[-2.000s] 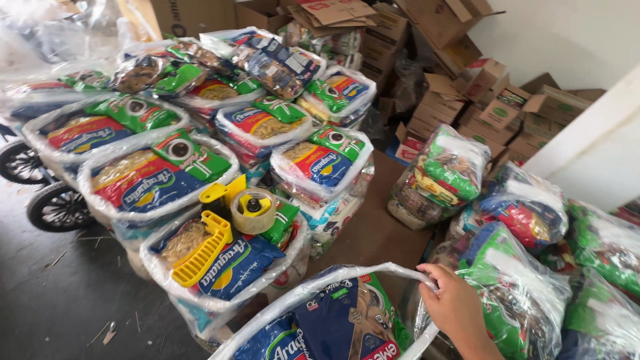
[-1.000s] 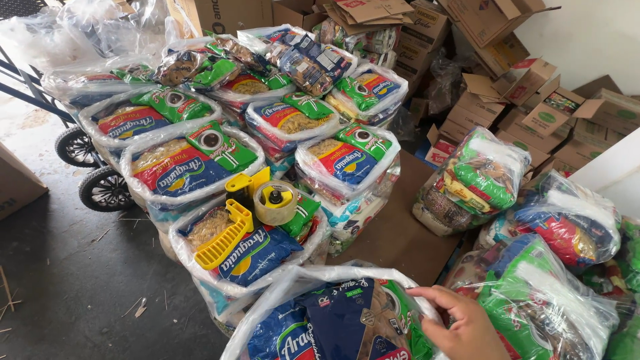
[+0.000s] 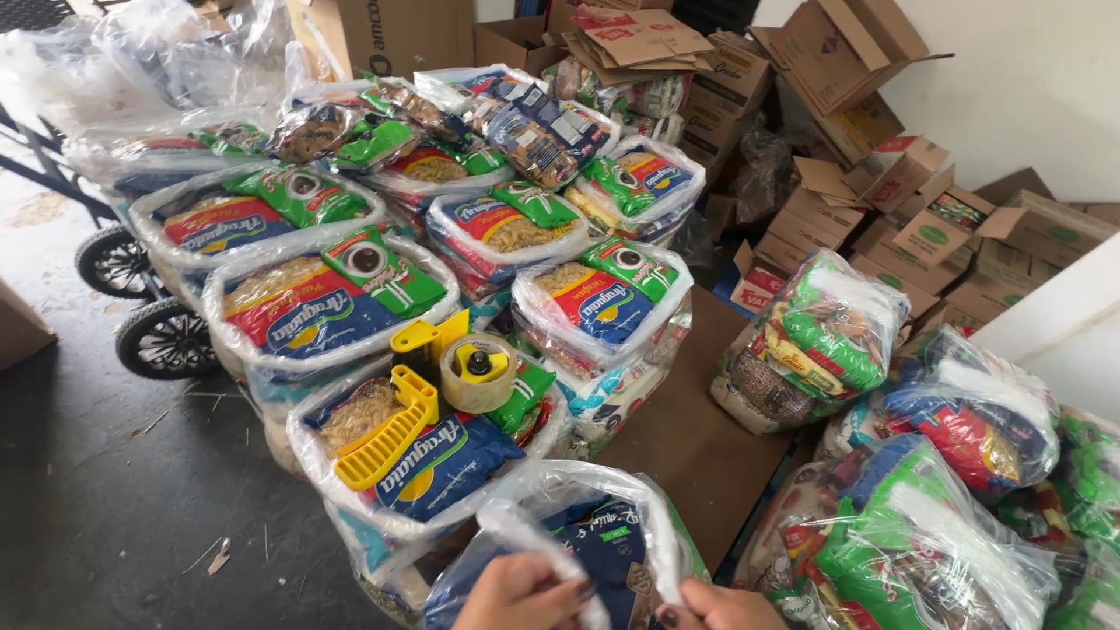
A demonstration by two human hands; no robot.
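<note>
At the bottom centre, my left hand pinches the near left rim of a clear plastic bag. My right hand grips the right side of the same rim, low in the view. Inside the bag lies a dark blue food packet. Just behind stands another open bag of groceries with a blue pasta packet on top. A yellow-handled tape dispenser with a roll of clear tape rests on that packet.
Several open grocery bags stand in rows behind. Closed bags sit at the right. Cardboard boxes are heaped along the wall. A cart's black wheels are at the left, with plastic film above them.
My left hand has come into view at the near bag. The bag's rim, spread wide before, is now drawn up and narrower between both hands.
</note>
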